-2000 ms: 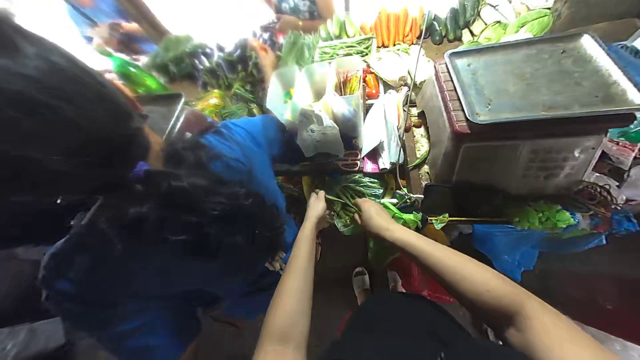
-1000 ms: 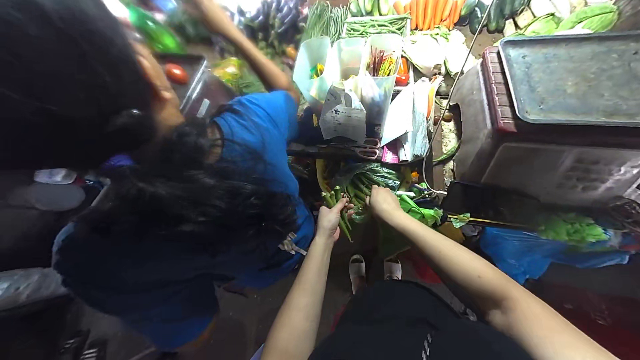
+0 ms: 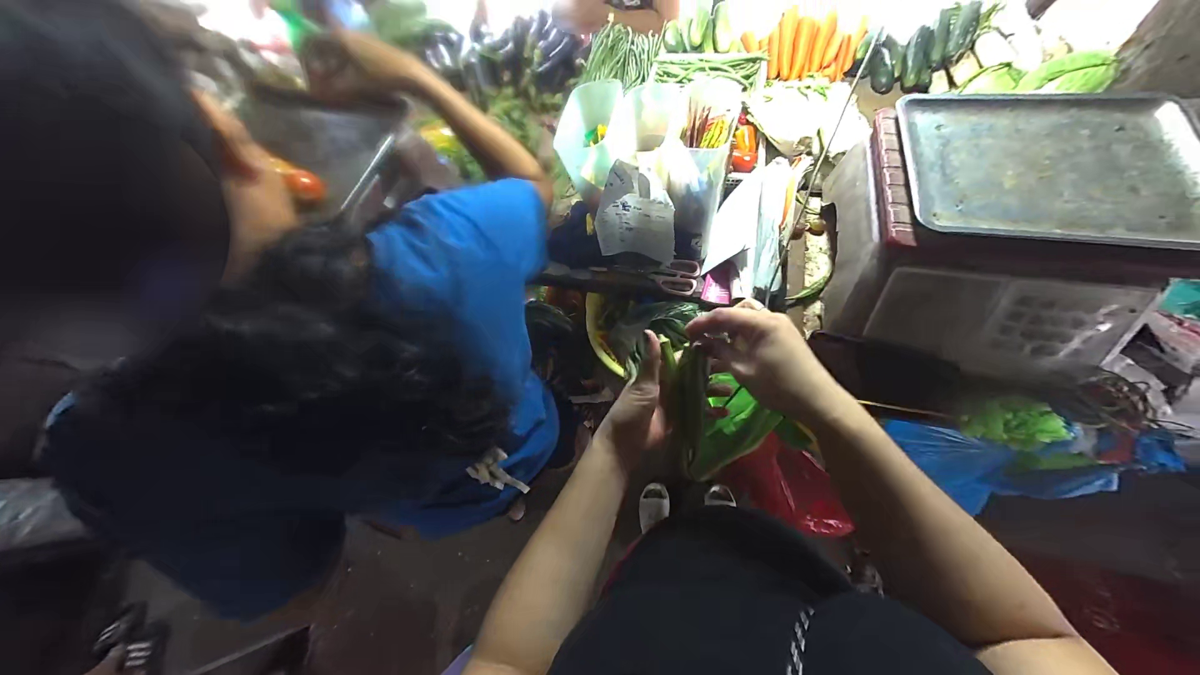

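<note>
My left hand [image 3: 645,401] holds a bundle of long green vegetables [image 3: 689,398], upright between thumb and fingers; its exact kind is unclear. Close to the top of the bundle, on its right, is my right hand [image 3: 750,349], with fingers bent and fingertips near or on the stems; whether they grip anything cannot be told. Broad green leaves [image 3: 736,436] hang just below and right of the bundle. Behind my hands, dark leafy greens [image 3: 670,317] lie beside a yellow curved rim [image 3: 600,337]. Pink-handled scissors [image 3: 677,278] rest just beyond.
A person in a blue shirt [image 3: 469,262] is close on my left, one arm stretched forward. Ahead stand plastic containers [image 3: 589,136], carrots [image 3: 811,45] and eggplants [image 3: 544,47]. A metal tray [image 3: 1050,164] tops a box at right. Red [image 3: 797,492] and blue [image 3: 956,459] plastic bags lie low.
The stems in my left hand a second ago pointed down and outward; now an upright green bundle is there. My right hand has come off the dark greens. The other person's hand has moved left.
</note>
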